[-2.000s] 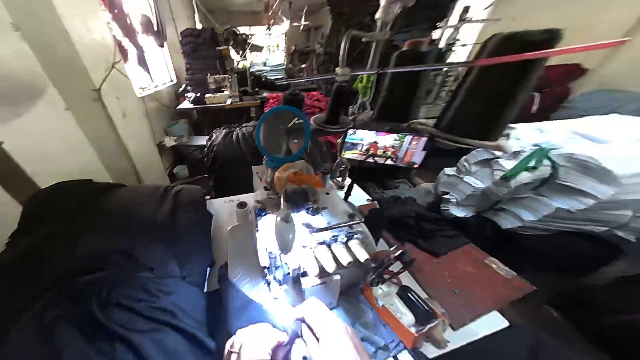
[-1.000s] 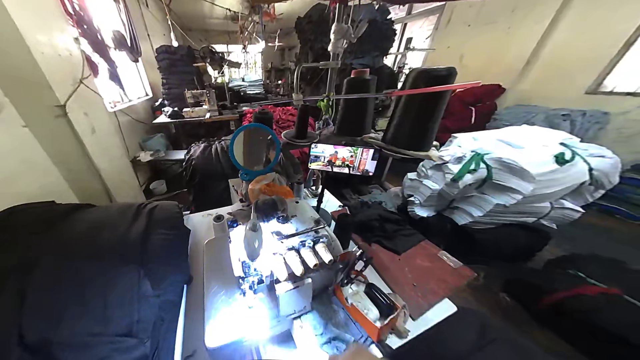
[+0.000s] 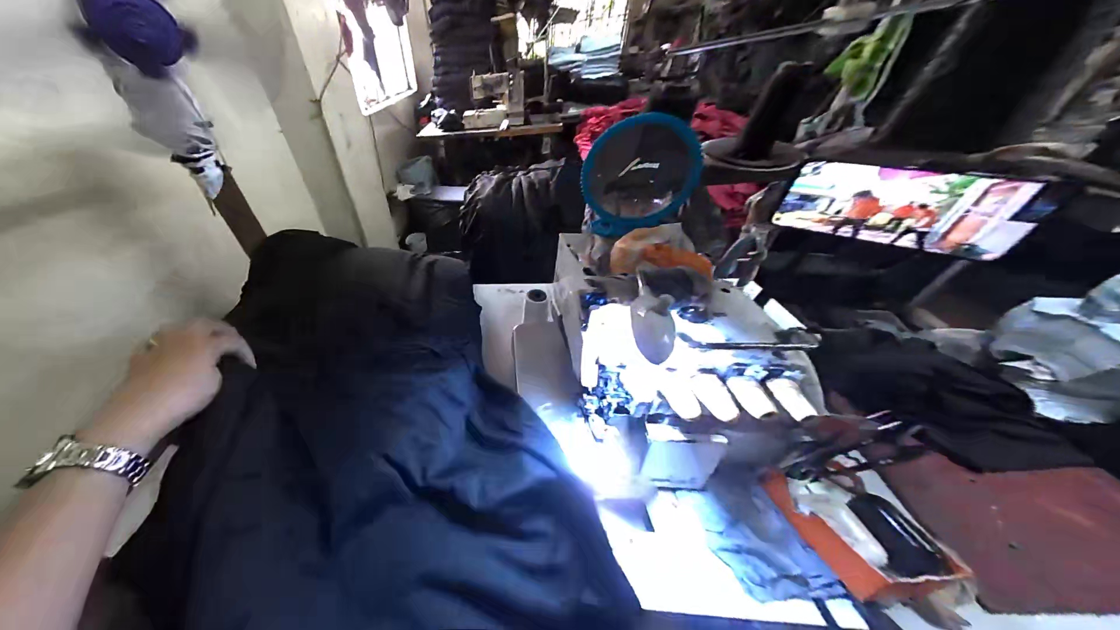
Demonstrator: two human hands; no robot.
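Note:
My left hand (image 3: 185, 366) reaches in from the left, a metal-band watch on its wrist, and its curled fingers grip the edge of the dark fabric pile (image 3: 350, 420). The dark cloth drapes broadly from the wall side down to the sewing machine. My right hand is out of view. An overlock sewing machine (image 3: 665, 350) stands right of the cloth, its needle area brightly lit and several thread tensioners across its front. A light blue cloth piece (image 3: 757, 542) lies at its lower right.
An orange box (image 3: 822, 547) with tools sits by a reddish-brown board (image 3: 1015, 525). Behind the machine are a blue-rimmed round fan (image 3: 643, 171) and a lit phone (image 3: 906, 210). Another sewing machine (image 3: 494, 96) stands on a table at the back.
Two seconds ago both hands were together at the front of the machine. Now my left hand is on the dark fabric at the left, and my right hand is not seen. The view has swung left.

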